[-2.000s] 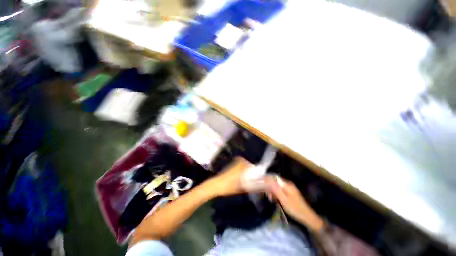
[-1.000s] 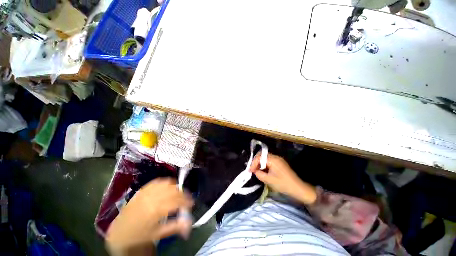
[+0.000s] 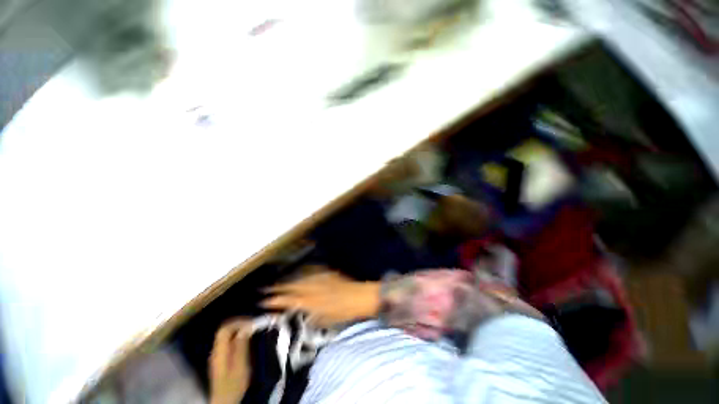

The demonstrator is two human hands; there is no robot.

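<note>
The picture is blurred. White tape lies in loose strands over dark cloth at my lap, below the table's front edge. My right hand is just above the tape, palm down, its fingers pointing left and looking spread, with nothing seen in them. My left hand is upright at the left side of the cloth, partly cut off by the bottom edge; its grip is too blurred to tell.
The white machine table with its worn wooden edge runs diagonally above my hands. A blurred dark tool lies on it. A dark red tub or cloth and mixed, blurred items are below the table at the right.
The view has swung right, and the blue basket is out of sight. My hands, raised and apart with the tape before, are now lower and closer together at the lap.
</note>
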